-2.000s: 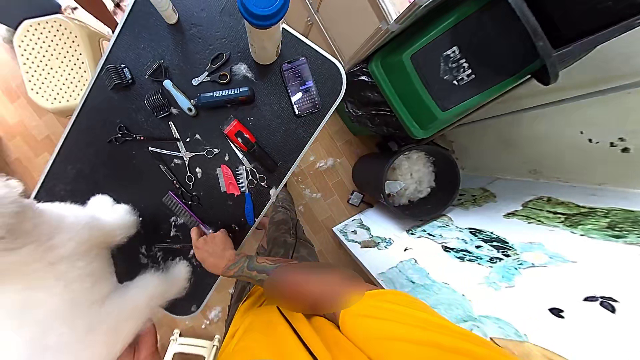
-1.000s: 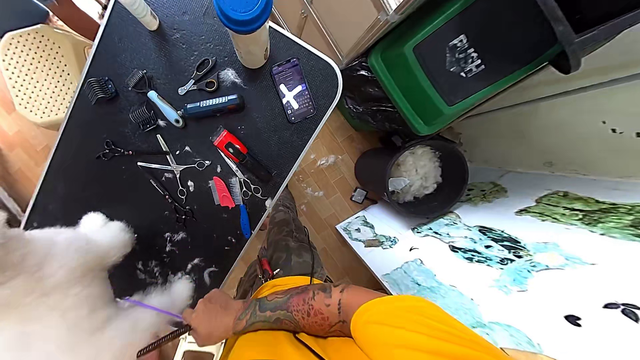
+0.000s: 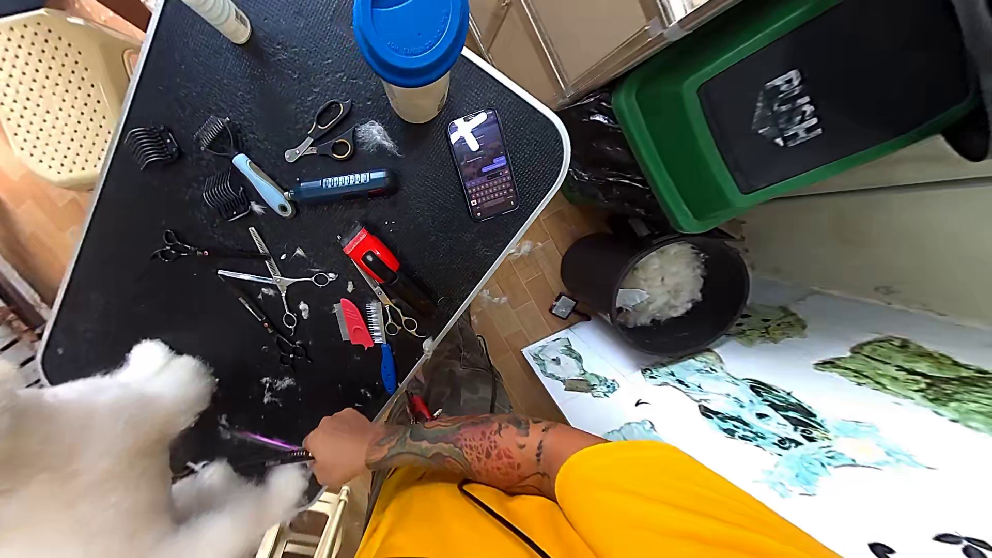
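My right hand is closed on a grooming comb with a purple edge, at the near edge of the black grooming table. The comb reaches toward a fluffy white-coated animal at the lower left, its far end blurred and partly behind fur. My left hand is not in view. Above the hand lie a blue-handled comb, a red comb, a red and black clipper and several scissors, among them steel thinning shears.
Clipper guard combs, a blue-handled dematting rake, a phone and a blue-lidded cup occupy the tabletop. Right of the table stand a dark bin holding white fur and a green bin. A cream stool stands left.
My right hand with the comb has moved from the tabletop near the other tools to the table's near edge, beside the white fur. My left hand, partly visible at the bottom earlier, is out of view.
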